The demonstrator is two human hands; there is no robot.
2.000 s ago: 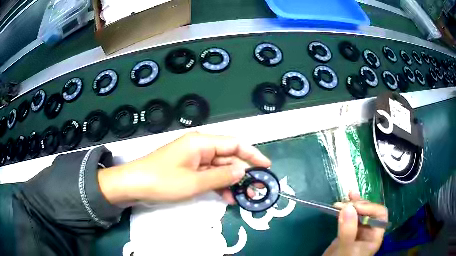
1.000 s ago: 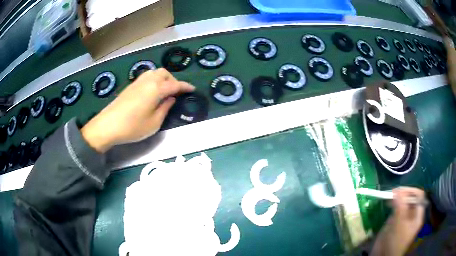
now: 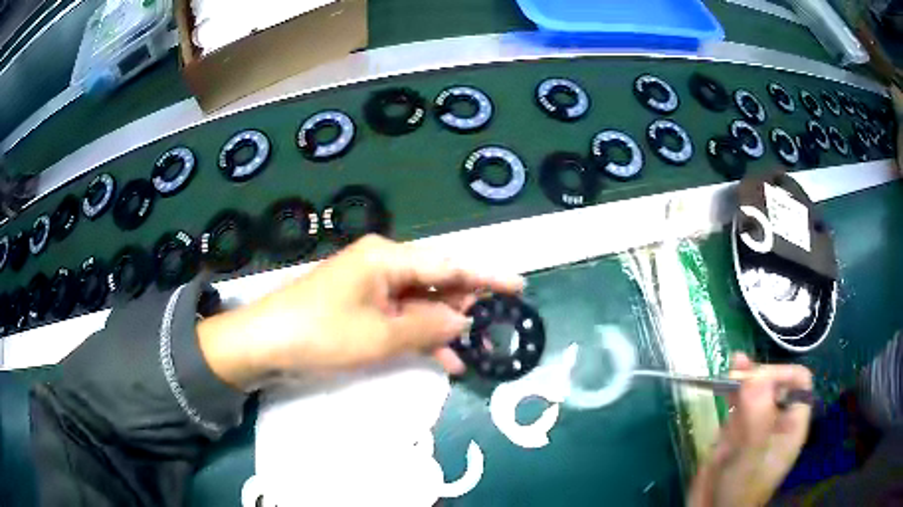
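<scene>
My left hand [image 3: 337, 315] holds a black ring part [image 3: 504, 337] by its left edge, above the green bench; no pale band shows on its face. My right hand [image 3: 757, 426] holds slim tweezers [image 3: 683, 378] pointing left. A blurred white C-shaped insert [image 3: 601, 368] is at the tweezer tips, just right of the black ring and apart from it. A loose insert [image 3: 527, 408] lies below the ring. The overexposed pile of inserts [image 3: 347, 436] lies below my left hand, which partly covers it.
Black rings, some fitted with pale bands [image 3: 496, 174], lie in rows on the green belt [image 3: 416, 178] behind a pale rail [image 3: 594, 226]. A metal bowl [image 3: 792, 332] with a dark brown block across it is at right, beside clear film [image 3: 693, 317]. A cardboard box [image 3: 282, 54] and blue tray [image 3: 624, 22] are beyond.
My left hand has moved from the belt back over the bench with a black ring in it. The tweezers and their insert have moved left and up slightly, towards the ring.
</scene>
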